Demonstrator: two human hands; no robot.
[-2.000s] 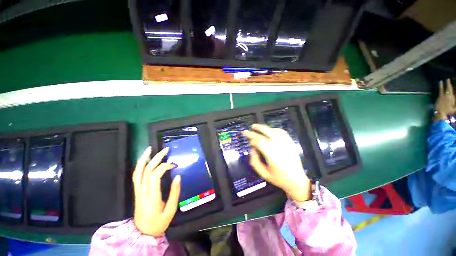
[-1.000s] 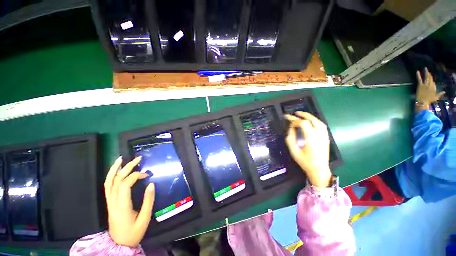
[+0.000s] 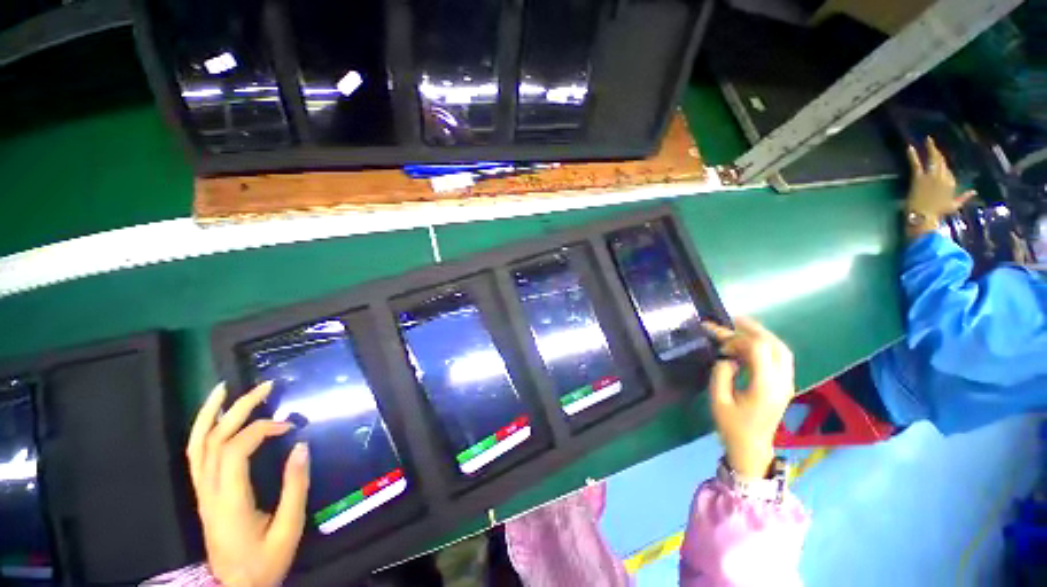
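Note:
A black phone tray [image 3: 505, 255] holds several smartphones side by side. The leftmost smartphone [image 3: 327, 419], the second [image 3: 465, 373] and the third [image 3: 568, 327] show dark bluish screens with green and red blocks and a pale strip at the bottom. The rightmost smartphone [image 3: 660, 287] shows a dark screen with a pale strip. My left hand [image 3: 247, 482] is spread, with fingertips at the left edge of the leftmost phone. My right hand [image 3: 752, 390] has its index fingertip near the lower right corner of the rightmost phone. It holds nothing.
Another tray [image 3: 109, 459] with a vacant slot lies at left. A raised rear tray [image 3: 626, 103] of dark phones stands behind on a wooden board [image 3: 333, 197], with a blue pen [image 3: 459, 172]. A grey metal bar [image 3: 850, 103] slants at right. A person's blue sleeve [image 3: 976, 321] is beyond.
My right hand has moved from the second phone to the rightmost one. The second and third phones changed from text to green and red block screens. The view has shifted, moving the trays leftward.

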